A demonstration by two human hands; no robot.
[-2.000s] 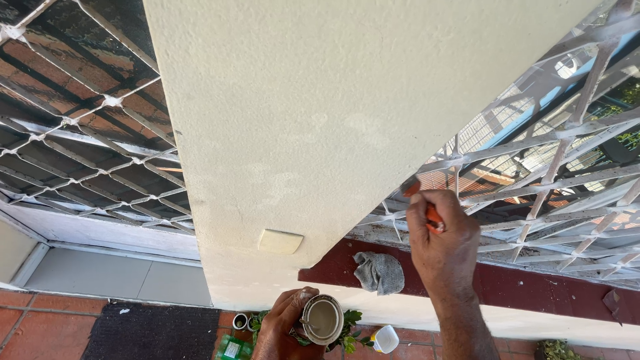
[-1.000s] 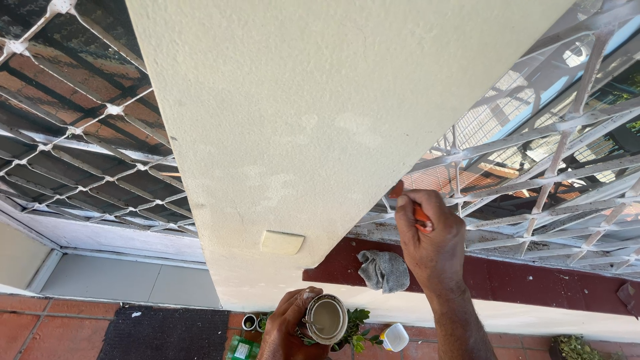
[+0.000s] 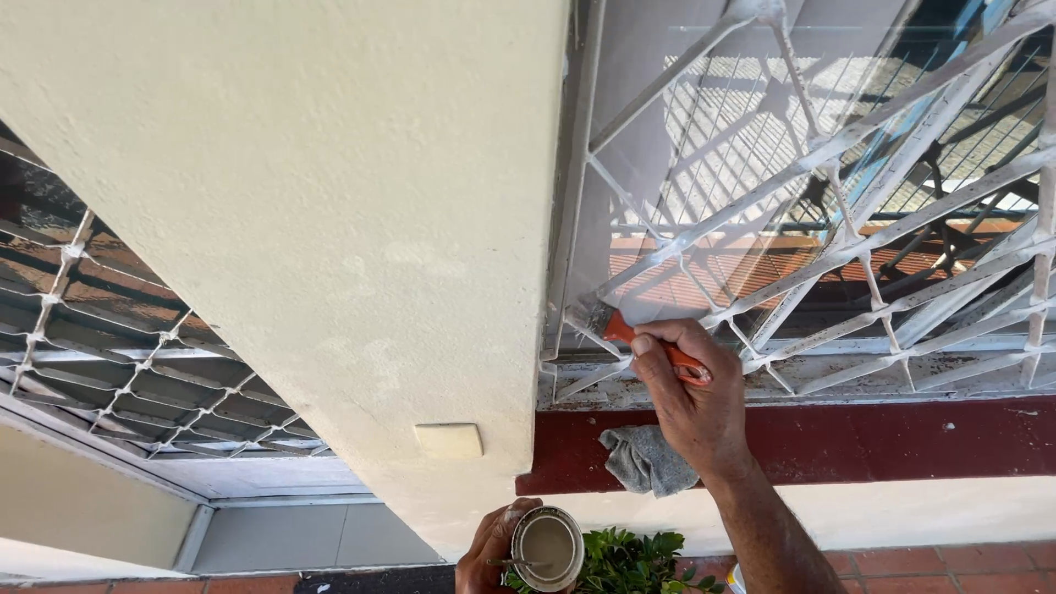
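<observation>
My right hand [image 3: 697,384] grips the orange handle of a paintbrush [image 3: 652,342]. Its dark bristles point up and left, by the lower left corner of the white metal window grille [image 3: 833,256]; whether they touch it I cannot tell. Low in the view, my left hand [image 3: 492,546] holds an open paint can [image 3: 548,549] with light beige paint and a thin stick or wire in it. Between the hands, a grey cloth [image 3: 648,459] lies crumpled over the edge of the dark red window sill [image 3: 866,441]. The cream wall corner [image 3: 528,289] stands left of the brush.
A square cover plate [image 3: 449,440] sits low on the cream wall. Another white grille [image 3: 142,363] covers an opening at the left. Below are a green leafy plant [image 3: 631,561], a dark mat [image 3: 375,580] and terracotta floor tiles [image 3: 903,563]. Part of a white container shows beside my right forearm.
The brush in my right hand has moved from beside the wall's edge to the window grille's lower left corner. My left hand still holds the can. The view has shifted and turned.
</observation>
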